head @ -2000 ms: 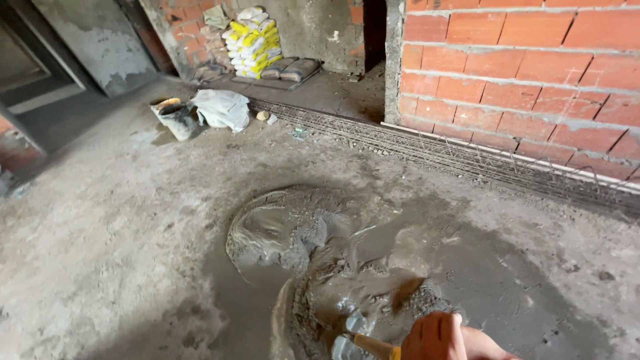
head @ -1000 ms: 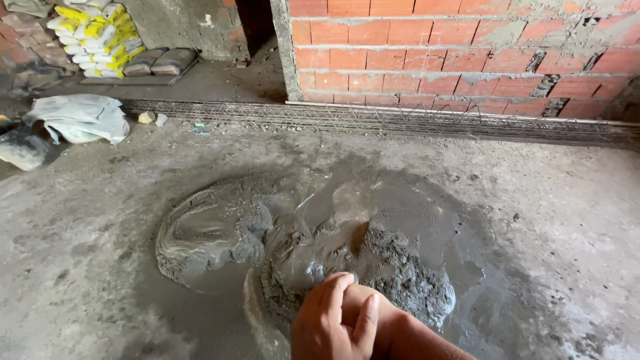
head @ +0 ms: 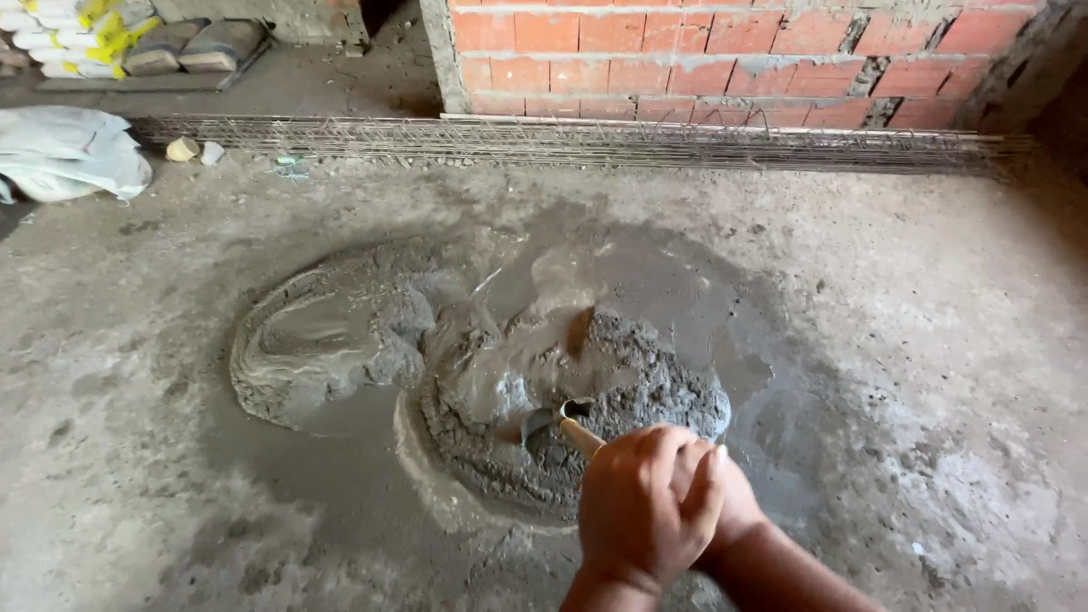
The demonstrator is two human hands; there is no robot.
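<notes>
Both my hands are stacked closely on the wooden handle [head: 582,438] of a long-handled tool, a shovel or hoe. My left hand [head: 642,501] is in front, its fingers curled around the handle; my right hand [head: 735,497] sits against it, partly hidden behind it. Beyond them, the tool's metal socket [head: 576,408] dips into a heap of wet grey mortar [head: 654,382]. The blade is mostly hidden, so its type cannot be told. A smoother lobe of mortar [head: 314,331] spreads to the left, joined to the heap.
Bundled steel rebar cages [head: 544,143] lie along the foot of a hollow-brick wall [head: 612,51]. At the left are a pale woven sack [head: 72,153] and small stones [head: 182,150]; stacked bags [head: 81,34] stand farther back. Wet slurry [head: 340,472] surrounds the mortar on the concrete floor [head: 960,340].
Both hands now show together on the handle; two seconds ago they were only partly in view at the bottom edge. The view has swung to the right.
</notes>
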